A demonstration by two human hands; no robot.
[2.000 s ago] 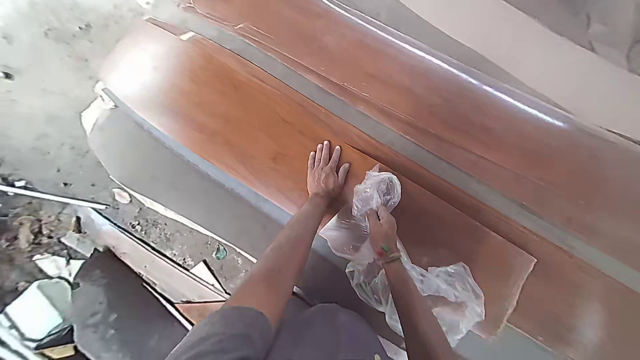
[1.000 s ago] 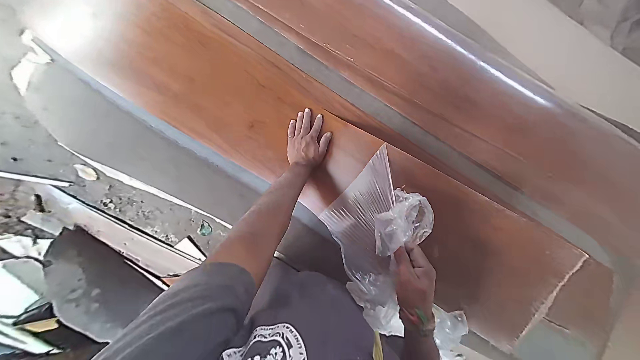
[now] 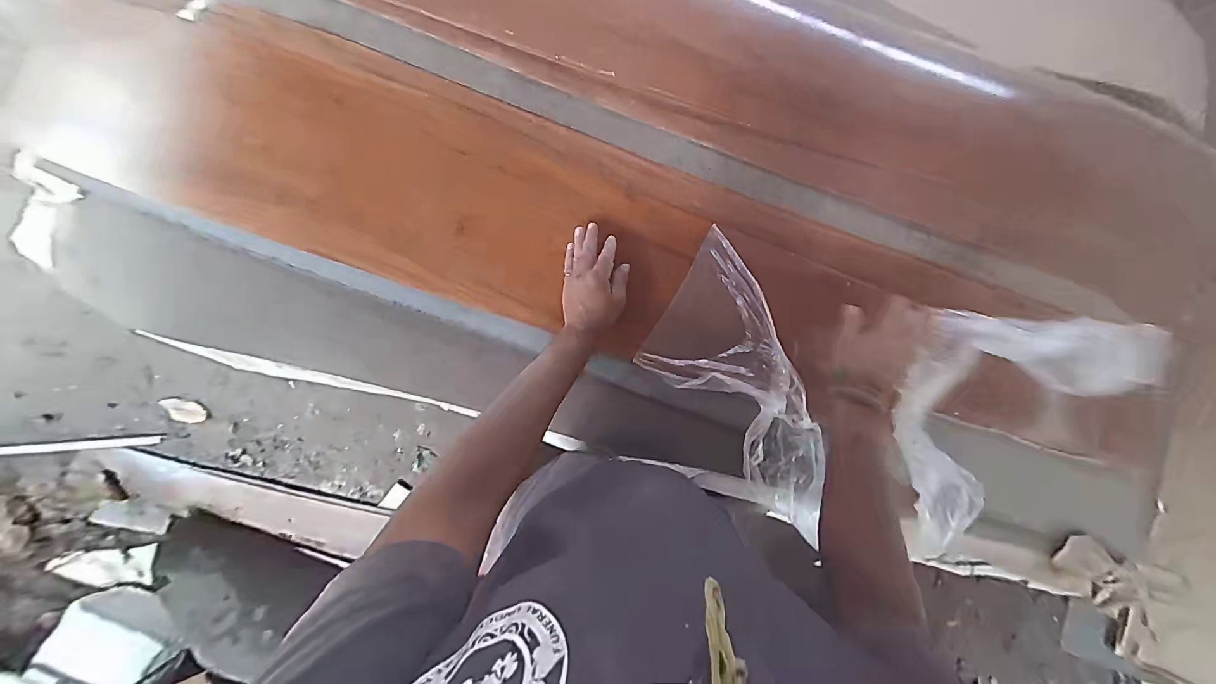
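Observation:
A long, curved panel with a brown wood-look surface (image 3: 380, 161) and grey bands along its edges lies before me. My left hand (image 3: 594, 285) rests palm down on it, fingers apart, just left of the edge of a clear plastic film (image 3: 727, 313). The film is partly peeled, and its loose part hangs in folds over the panel's near edge. On the right, my right hand (image 3: 879, 351) is blurred; crumpled film (image 3: 1054, 351) trails from beside it to the right and downward. Whether its fingers are closed on the film cannot be made out.
Behind lies another glossy brown curved surface (image 3: 855, 114) with a grey strip (image 3: 589, 114) in front of it. Dirt ground with scraps and a dark sheet (image 3: 256, 570) is at lower left. Crumpled brown paper or film (image 3: 1102, 570) lies at lower right.
The right hand has swung to the right and away from my body, the crumpled film moving with it. The left hand still lies flat on the panel. The film's bare edge is straighter than two seconds ago.

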